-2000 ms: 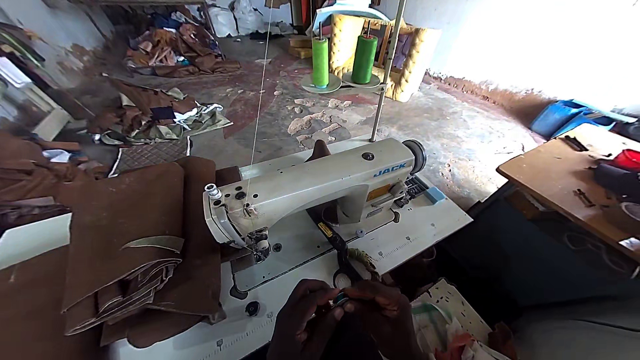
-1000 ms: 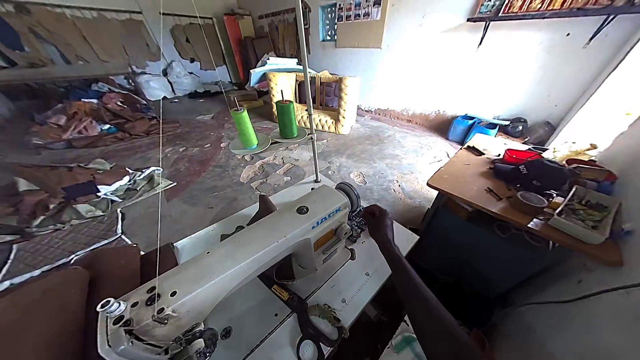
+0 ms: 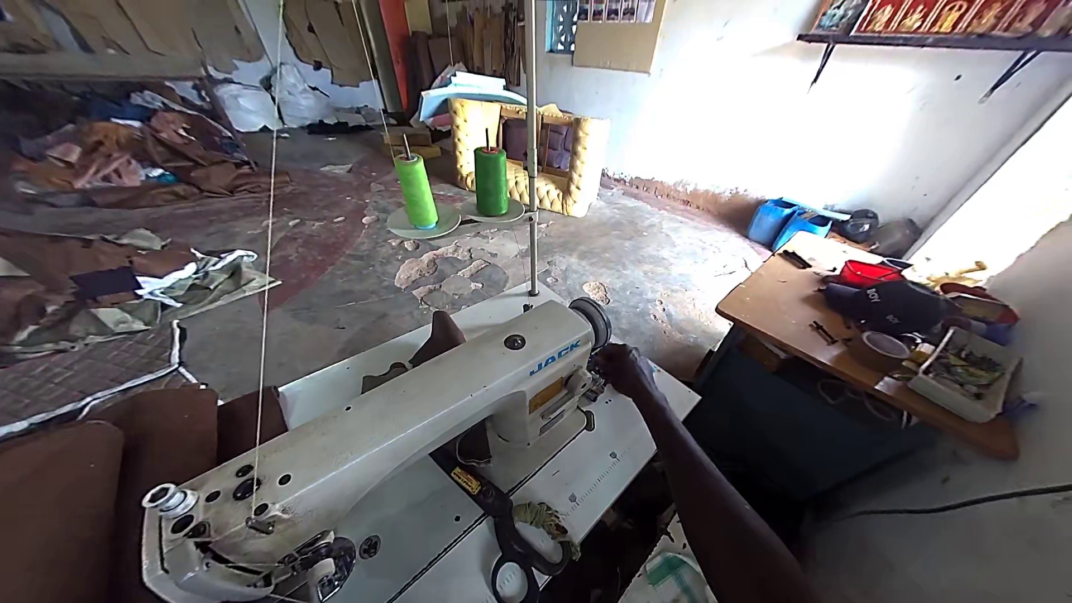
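Observation:
A white Jack industrial sewing machine (image 3: 377,419) spans the middle of the view. My right hand (image 3: 624,370) is at its right end, just below the handwheel (image 3: 591,322), by the bobbin winder parts; whether it grips anything there is too small to tell. My left hand is out of view. Black-handled scissors (image 3: 494,511) lie on the white machine table (image 3: 615,465), with a frayed bundle of greenish thread (image 3: 544,521) at the handles. Two green thread cones (image 3: 416,193) stand on the thread stand behind the machine. A thread runs down to the machine head at the left.
Brown padded fabric (image 3: 59,494) lies left of the machine. A wooden table (image 3: 779,310) at the right holds a dark cap (image 3: 888,306), a round bowl and a white tray (image 3: 963,377) of small items. Fabric heaps (image 3: 134,159) and a yellow tufted furniture frame (image 3: 578,159) are on the floor.
Two seconds ago both hands were together in front of the machine, holding a small thing. My right hand has since moved to the handwheel end; my left has left the view. The view has turned.

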